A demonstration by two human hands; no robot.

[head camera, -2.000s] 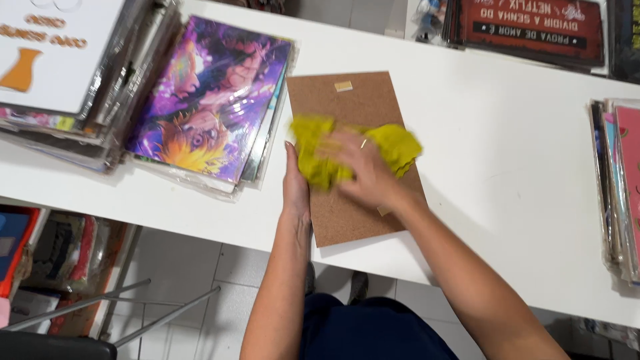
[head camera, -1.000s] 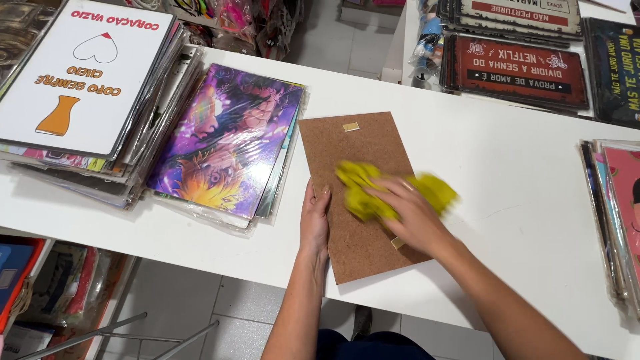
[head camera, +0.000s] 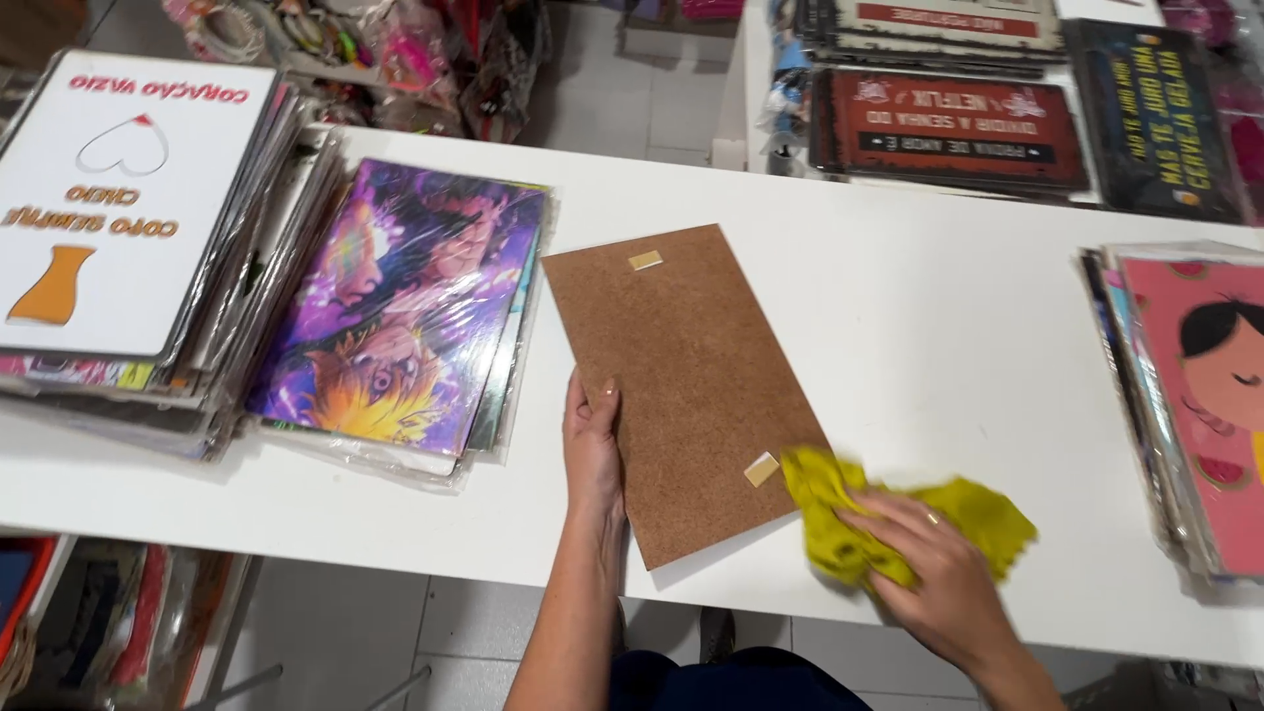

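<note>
A brown hardboard panel (head camera: 691, 385) is tilted over the white table, its plain back facing up. Two small adhesive pads show on it, one (head camera: 645, 261) near the top edge and one (head camera: 761, 470) by the lower right corner. My left hand (head camera: 594, 444) grips the panel's left edge, thumb on the face, other fingers partly hidden. Bunched in my right hand (head camera: 923, 563) is a yellow-green cloth (head camera: 839, 513), somewhat blurred, at the panel's lower right corner.
Plastic-sleeved prints (head camera: 395, 316) lie left of the panel, beside a taller stack of signs (head camera: 128, 197). Another sleeved stack (head camera: 1200, 395) stands at the right. Behind, a second surface holds printed signs (head camera: 948, 128). The white table's front edge (head camera: 395, 556) runs near my body.
My right hand and the cloth have moved from the middle of the panel to its lower right corner, uncovering the lower adhesive pad. My left hand still holds the left edge.
</note>
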